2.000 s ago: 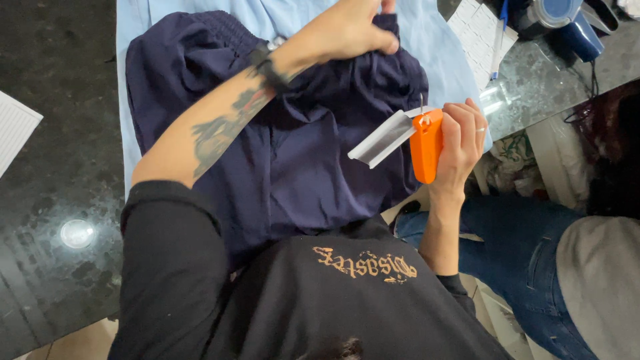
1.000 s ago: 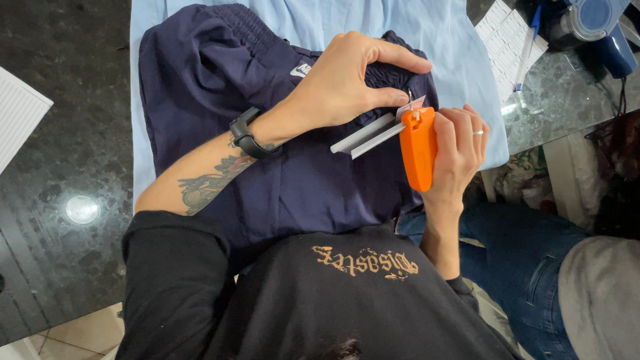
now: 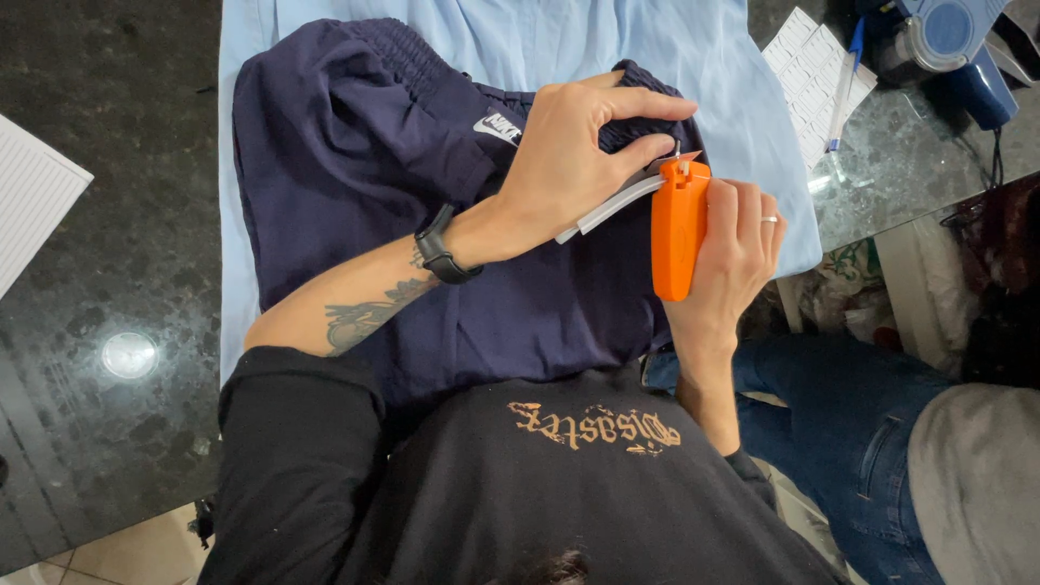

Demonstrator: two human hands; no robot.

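Note:
Navy shorts or trousers (image 3: 520,317) with a gathered elastic waistband and a small white brand logo lie over light blue cloth (image 3: 764,162). My left hand (image 3: 577,150), with a black band on the wrist, grips the waistband at its right end; the thumb is close to the tool's needle and some fingers are hidden in the cloth. My right hand (image 3: 739,236), wearing a ring, holds an orange tagging gun (image 3: 679,236), needle pointing up at the waistband. A pale grey-white strip (image 3: 617,211) extends from the gun, partly behind my left hand.
Lined paper (image 3: 36,199) is on the dark stone counter at left. Printed sheets (image 3: 812,81), a blue pen (image 3: 845,89) and a blue device (image 3: 946,41) are at upper right. Another person in jeans (image 3: 845,455) is close on the right. A round bright spot (image 3: 130,355) shows on the counter.
My left hand, higher at the garment's top edge two seconds ago, has come down to the waistband beside the needle. The tagging gun has turned more upright and is nearer the waistband.

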